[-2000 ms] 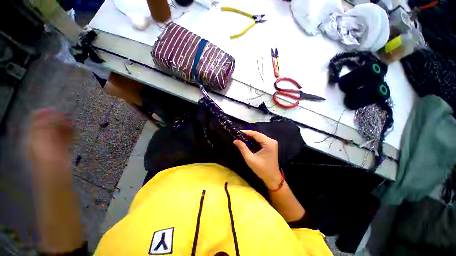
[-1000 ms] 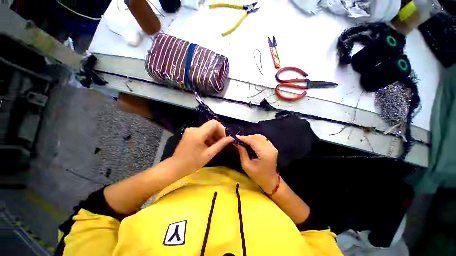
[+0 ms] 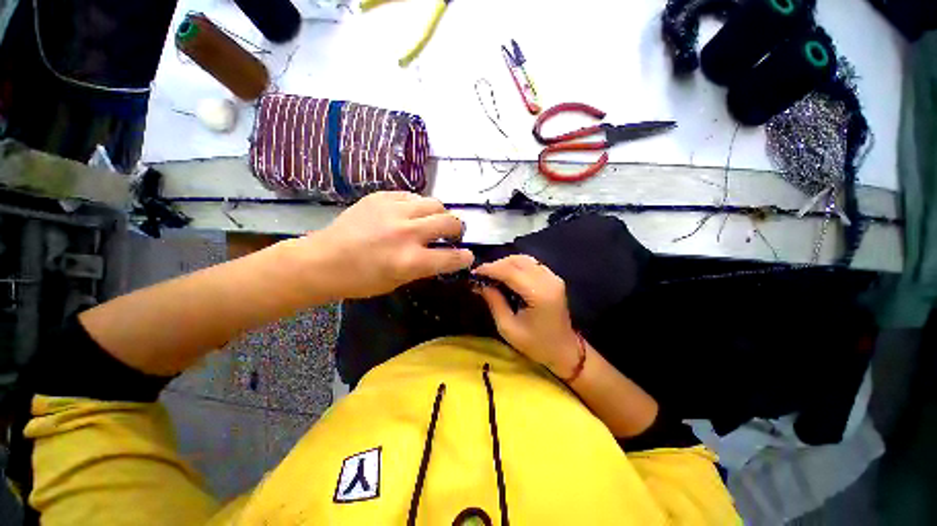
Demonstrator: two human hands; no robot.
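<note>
A black garment [image 3: 591, 269] lies over the lap, below the table edge. My right hand [image 3: 531, 308] pinches a narrow dark, glittery braid trim [image 3: 496, 282] between thumb and fingers. My left hand [image 3: 396, 245] is just left of it, fingers bent and fingertips closed at the dark strip, nearly touching my right fingertips. It hides much of the strip towards the table. No needle or thread can be made out between the fingers.
A striped bundle with a blue band [image 3: 337, 147] sits at the table edge [image 3: 678, 224], close beyond my left hand. Red-handled scissors [image 3: 575, 144], snips [image 3: 522, 78], yellow-handled pliers [image 3: 424, 39], a brown cone [image 3: 224, 59], black cones [image 3: 778, 74] and silvery yarn [image 3: 807, 134] lie behind.
My left hand came in from far left to the trim, then shifted slightly up and left. My right hand keeps its hold. The view has turned, moving the table items up and left.
</note>
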